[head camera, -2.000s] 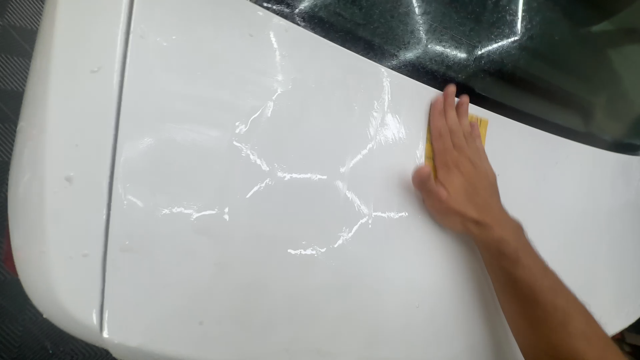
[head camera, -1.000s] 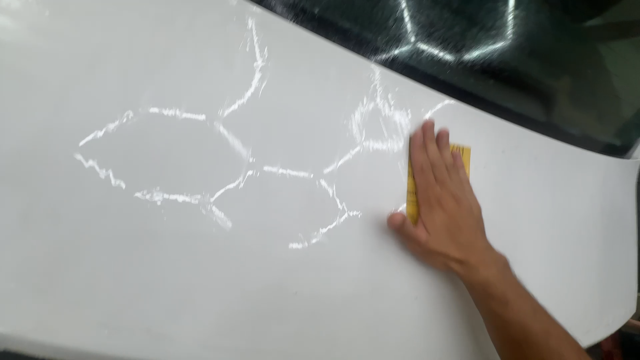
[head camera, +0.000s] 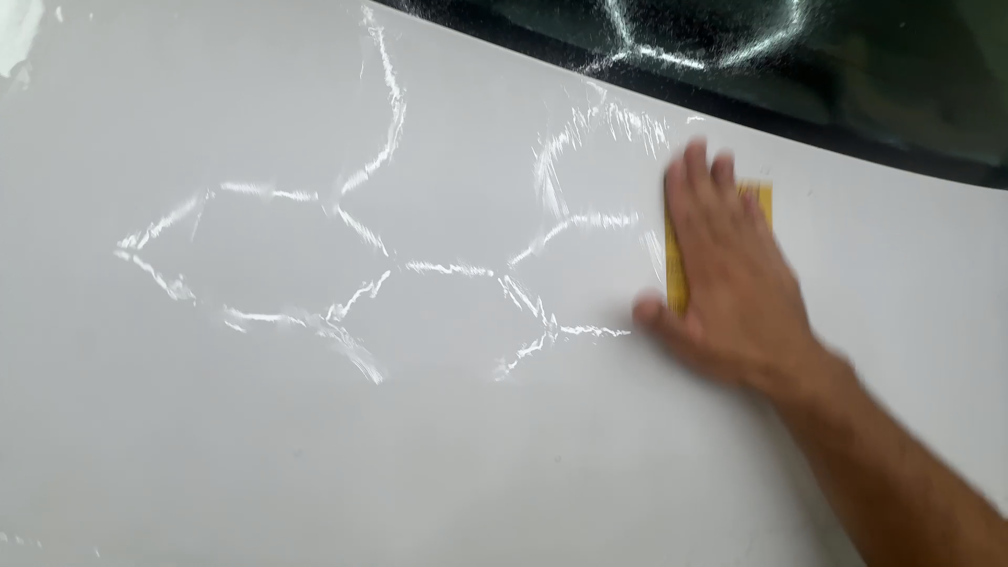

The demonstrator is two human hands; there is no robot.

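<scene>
My right hand (head camera: pixel 732 276) lies flat, fingers stretched forward, over a yellow rectangular sheet or pad (head camera: pixel 675 264) and presses it against a white car body panel (head camera: pixel 441 441). The pad's left edge and upper right corner show beyond the hand; the rest is hidden under palm and fingers. It bears print, and whether it is paper, film or a stiff pad I cannot tell. My thumb rests off its lower left side. Hand and pad are slightly blurred. Bright, ragged reflections in a hexagon pattern spread over the panel to the left of the hand. My left hand is out of view.
Dark window glass (head camera: pixel 874 87) with a black border crosses the upper right, its curved edge running along the panel just beyond my fingertips. It also carries hexagonal light reflections. A brighter patch shows at the panel's upper left.
The view has shifted, and the panel gap and the patterned floor seen at the left two seconds ago are out of frame. My right hand stays on the yellow pad, now farther from the glass edge.
</scene>
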